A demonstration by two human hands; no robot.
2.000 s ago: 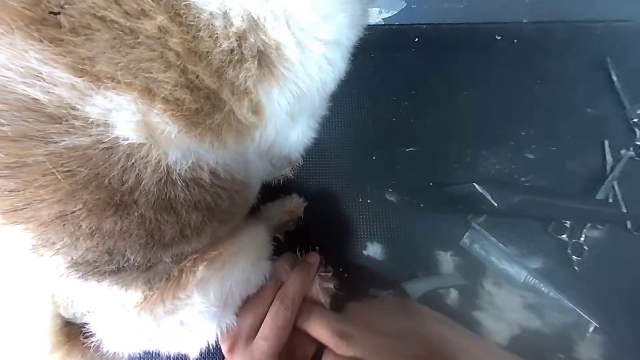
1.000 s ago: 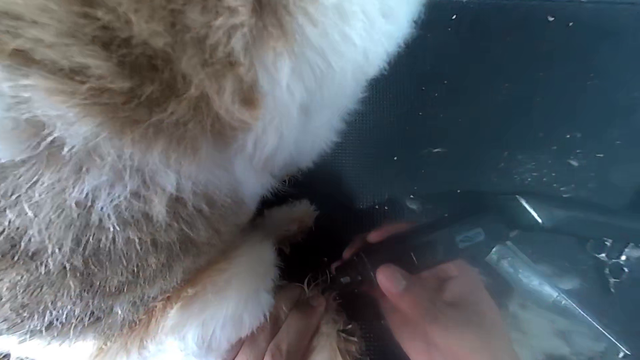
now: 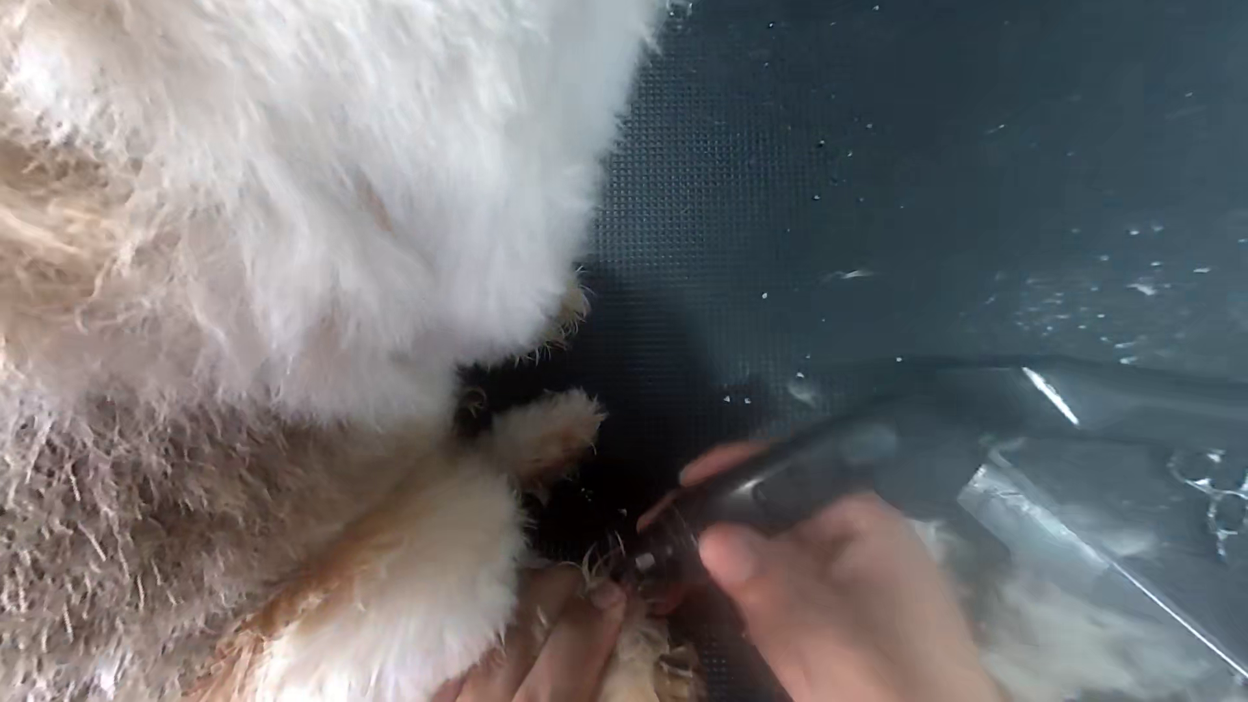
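Observation:
A furry animal with white and tan fur (image 3: 322, 224), probably a dog, fills the left side of the head view. My left hand (image 3: 556, 634), at the bottom centre, is closed on one of its paws (image 3: 639, 658), whose hair sticks up between the fingers. In my right hand (image 3: 838, 595) is a dark electric clipper (image 3: 780, 483), its head touching the hair by my left fingertips. Another paw (image 3: 551, 429) of the animal lies just above, untouched by either hand. The clipper's blade is blurred.
Under everything is a dark textured grooming table (image 3: 877, 195) with scattered hair bits. Scissors (image 3: 1214, 492) lie at the right edge. A comb-like metallic tool (image 3: 1082, 546) lies right of my right hand, beside tufts of cut white hair (image 3: 1063, 634).
Two seconds ago both hands were together at the paw with no clipper visible; since then the clipper has come into my right hand. The view has moved closer to the animal.

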